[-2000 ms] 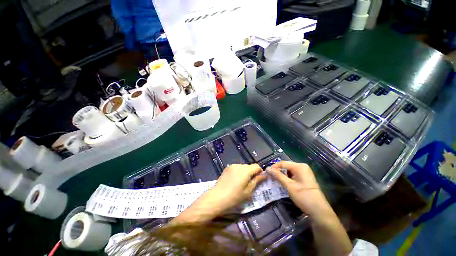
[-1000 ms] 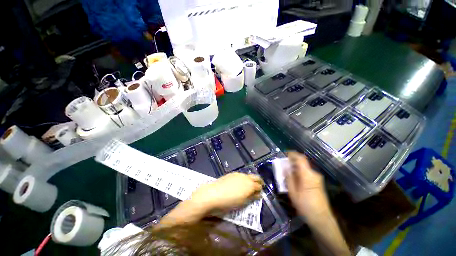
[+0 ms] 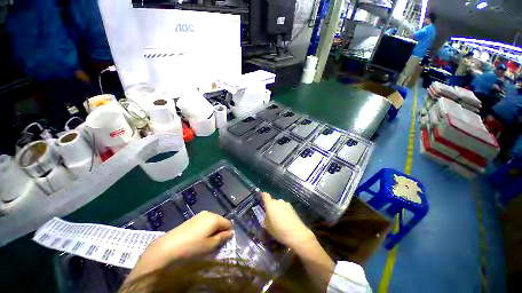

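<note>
A clear blister tray with dark smartphones in its pockets lies in front of me. My left hand is over it, holding a printed label strip whose long end reaches out to the left; a short end shows under my fingers. My right hand is at the tray's right part, its fingertips against a small white label over a phone pocket. Hair covers part of the tray's near edge.
Stacked filled trays stand at the right, label rolls at the left and back. Backing liner curves across the left. A white AOC panel stands behind, a blue stool right. People in blue are in the background.
The view has swung up and to the right, showing the aisle. The small label in my right hand is now down at a phone pocket. My left hand still holds the strip.
</note>
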